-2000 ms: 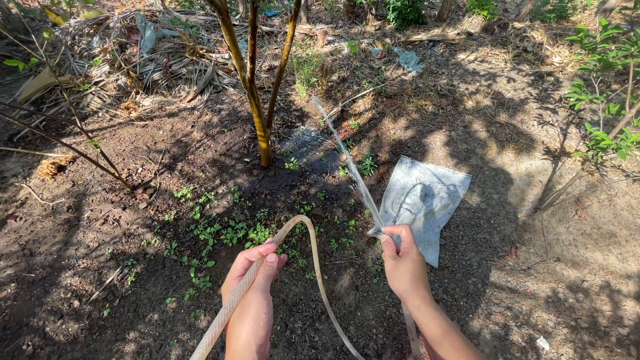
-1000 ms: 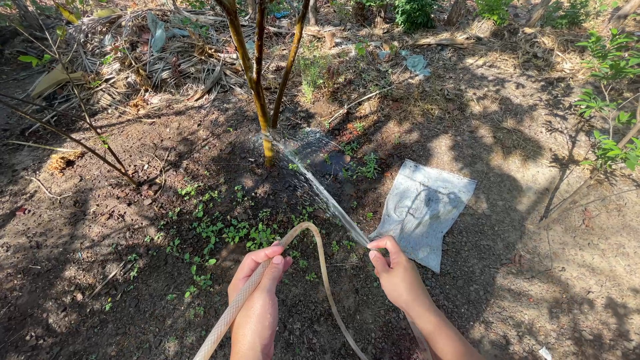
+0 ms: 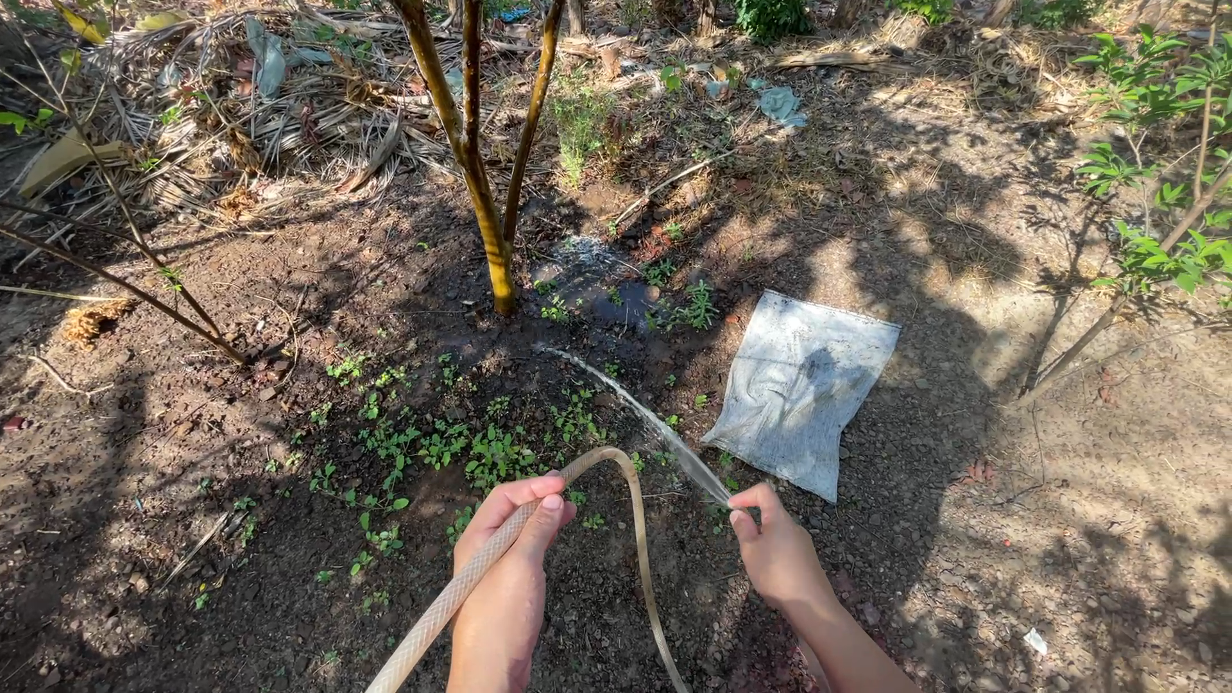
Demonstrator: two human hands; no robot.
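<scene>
A beige braided garden hose (image 3: 635,510) crosses the lower middle and bends over in a loop. My left hand (image 3: 510,568) is closed around it just below the bend. At the right, my right hand (image 3: 775,544) pinches the hose's end, which the fingers mostly hide. From those fingertips a jet of water (image 3: 654,419) shoots up and left onto wet soil, a little in front of a small tree's yellow-brown trunk (image 3: 500,274). A puddle (image 3: 616,298) lies just right of the trunk's foot.
A grey-white woven sack (image 3: 804,390) lies flat beyond my right hand. Green seedlings (image 3: 433,443) grow before the trunk. Dry palm fronds (image 3: 269,135) are heaped at the back left. A leafy shrub (image 3: 1155,250) leans in from the right, and thin bare branches (image 3: 125,279) from the left.
The water jet swung left onto the trunk's base a second ago; now it lands nearer, on soil in front of the trunk. Both hands keep their hold on the hose.
</scene>
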